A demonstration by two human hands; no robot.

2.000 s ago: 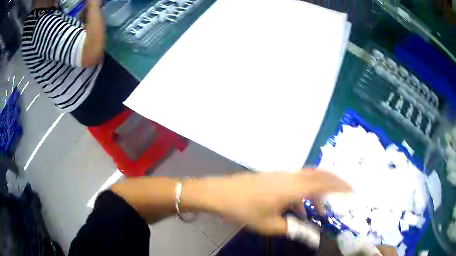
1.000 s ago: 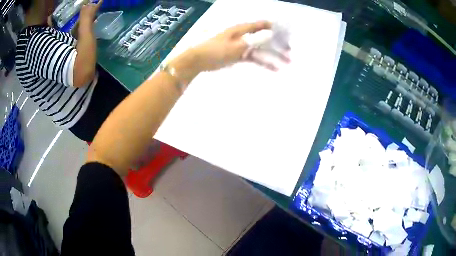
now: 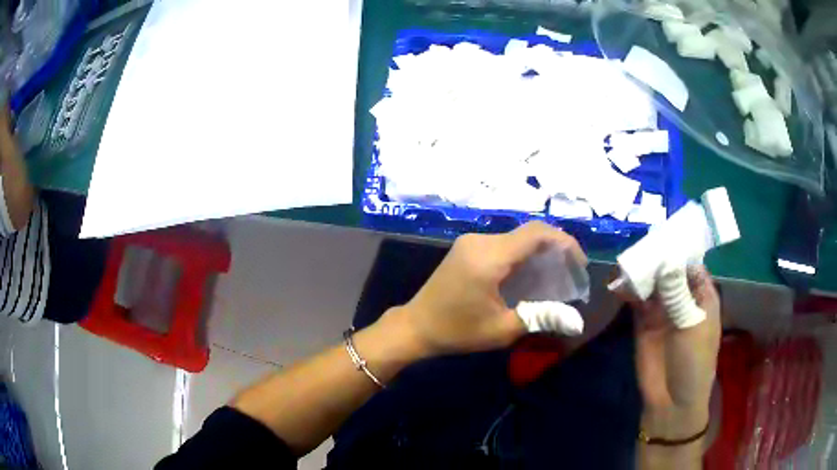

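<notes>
My left hand (image 3: pixel 496 289), its thumb wrapped in white ridged material, holds a clear plastic case (image 3: pixel 548 275) above my lap. My right hand (image 3: pixel 677 321), with a similar white wrap, holds a white pad (image 3: pixel 663 250) and a white block-like piece (image 3: pixel 720 217) at its far end. The two hands are apart. The blue basket (image 3: pixel 413 217) lies just beyond them, heaped with white pads (image 3: pixel 505 128).
White sheets (image 3: pixel 239 110) lie on the green bench left of the basket. A clear bag with foam blocks (image 3: pixel 757 110) is at the upper right. A dark phone (image 3: pixel 800 240) lies at right. A red stool (image 3: pixel 151 298) and another person's striped sleeve (image 3: pixel 23 266) are at left.
The view has swung right. My left hand has left the white sheets and is now near my lap with the clear case. My right hand has come into view with white pieces.
</notes>
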